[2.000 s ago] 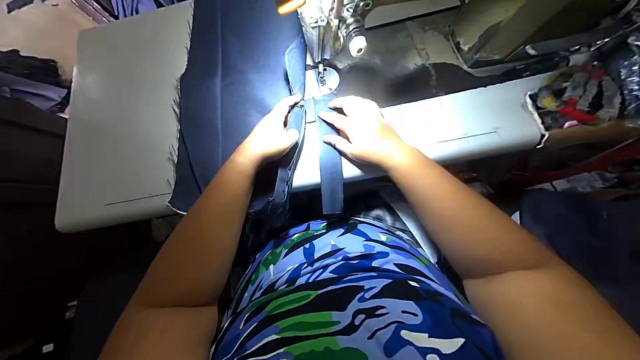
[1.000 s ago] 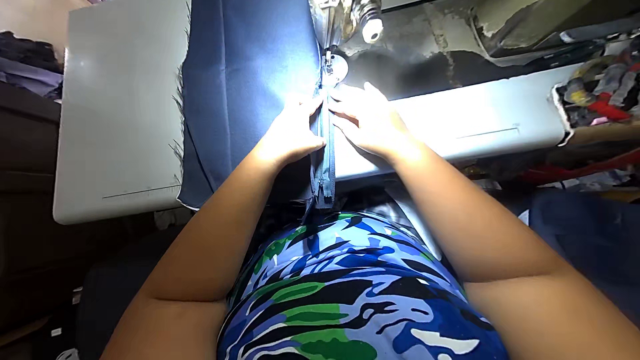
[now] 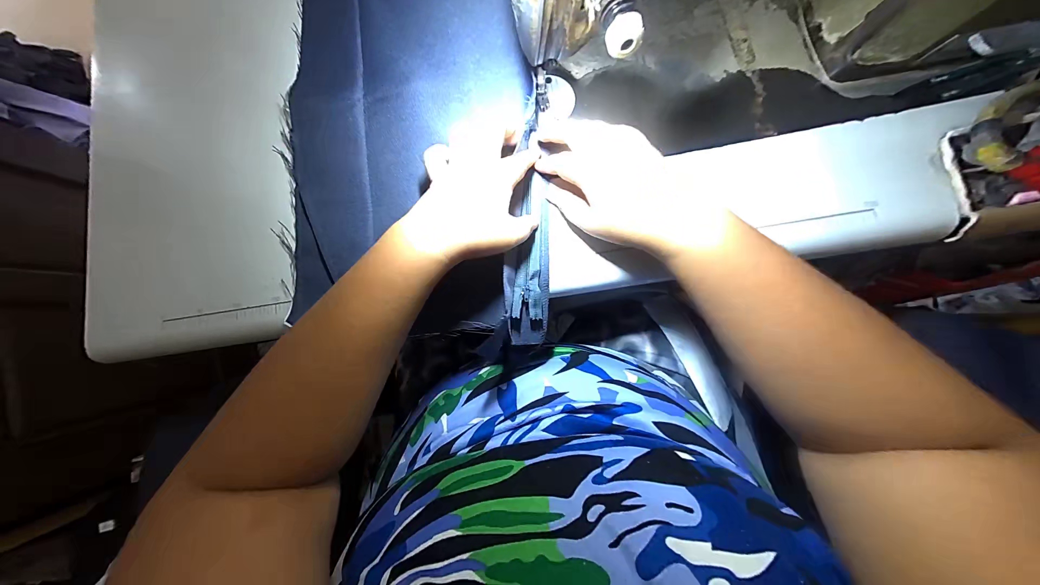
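Navy fabric (image 3: 422,73) with a frayed left edge lies on the sewing machine's bed. A dark zipper (image 3: 526,284) runs along its right side, its lower end hanging over the front edge near my lap. My left hand (image 3: 475,191) grips the zipper and fabric edge from the left, thumb on the tape. From the right, my right hand (image 3: 605,179) pinches the same strip just below the presser foot (image 3: 542,91). Both sets of fingertips nearly meet and are washed out by the lamp's glare. Whether the needle is down cannot be told.
The machine head (image 3: 561,24) stands above the hands. White table (image 3: 187,203) extends on the left, with a white stretch (image 3: 837,179) on the right. A bin of colourful scraps (image 3: 1003,154) sits at the far right. Dark folded cloth (image 3: 41,81) lies at the far left.
The loose strip between my hands two seconds ago now lies together with the zipper at the fabric's edge. My hands have come closer together on it.
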